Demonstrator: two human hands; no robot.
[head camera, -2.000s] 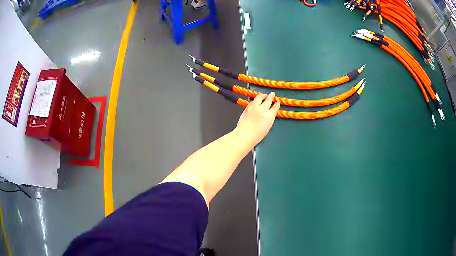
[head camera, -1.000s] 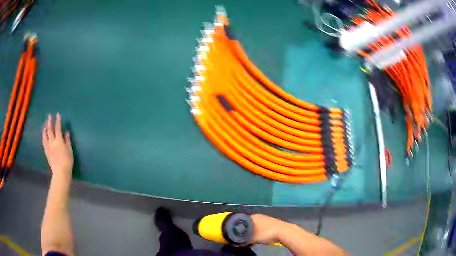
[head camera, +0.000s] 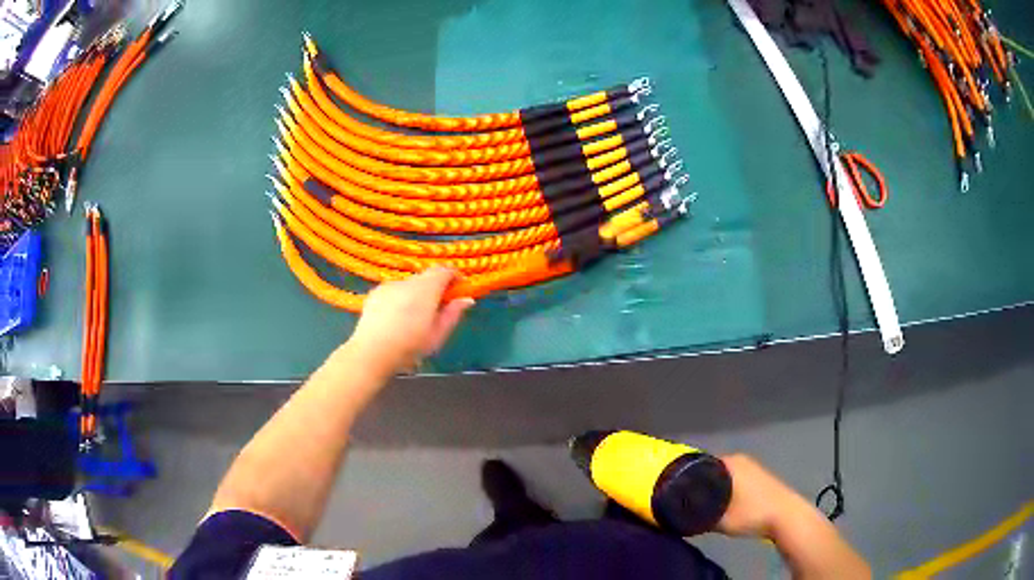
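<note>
A curved row of orange cable assemblies (head camera: 431, 176) lies on the green mat, with black sleeves (head camera: 561, 170) and silver lugs at the right ends. My left hand (head camera: 414, 312) grips the nearest cable at its ribbed orange middle; its right end lies over or against the neighbouring cables. My right hand (head camera: 743, 495) holds the yellow and black heat gun (head camera: 652, 470) below the bench edge, its dark front pointing up-left; most fingers are hidden behind the gun.
A long pale strip (head camera: 833, 181) and red-handled scissors (head camera: 864, 181) lie right of the row. Orange cable bundles stand at the upper right (head camera: 947, 68) and upper left (head camera: 57, 113). A small separate row (head camera: 93, 306) crosses the left bench edge. A dark cord hangs at the right.
The view has shifted, bringing the cable row left. My left hand was open over the mat and now grips the nearest cable. My right hand still holds the heat gun.
</note>
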